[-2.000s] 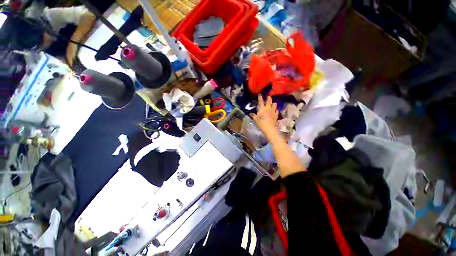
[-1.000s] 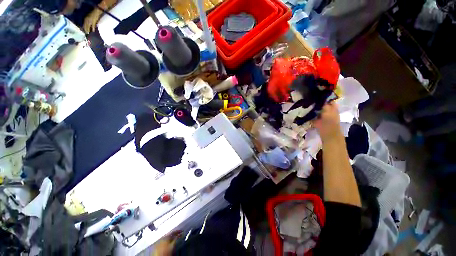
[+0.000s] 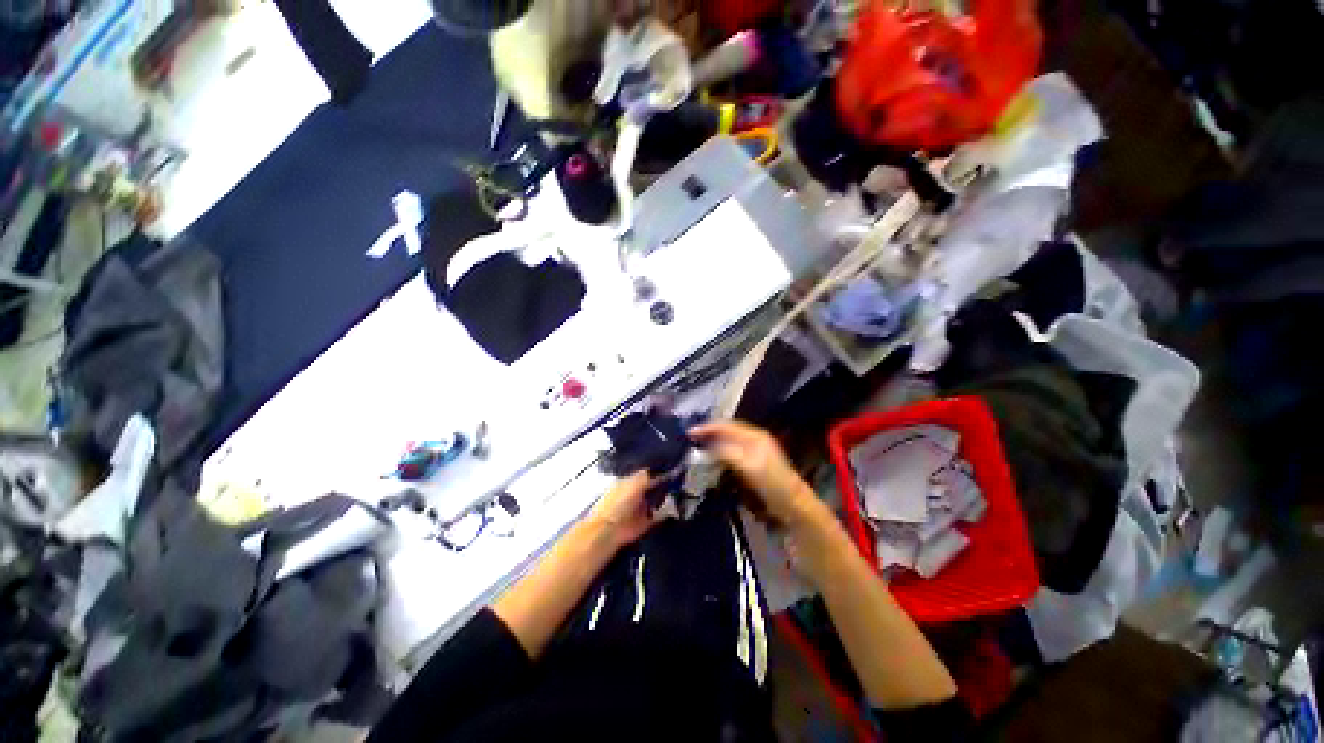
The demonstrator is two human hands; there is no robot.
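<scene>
My left hand (image 3: 629, 502) and my right hand (image 3: 744, 453) are close together over my lap, at the front edge of the sewing machine. Both hold a small bunch of dark fabric pieces (image 3: 649, 440) between the fingertips. Pale bits show under the dark pieces; how many pieces there are cannot be told. The white sewing machine head (image 3: 494, 399) lies just beyond my hands, with its needle end at the lower left.
A red plastic basket (image 3: 1012, 540) with pale cut pieces stands right of my lap. A red plastic bag (image 3: 937, 73) and scraps lie at the upper right. Navy fabric (image 3: 341, 189) spreads behind the machine. Grey cut panels (image 3: 240, 624) are heaped at the left.
My right hand has come back from the scraps by the red bag to my lap. My left hand has come up to meet it, and dark pieces are now between them. The view has shifted.
</scene>
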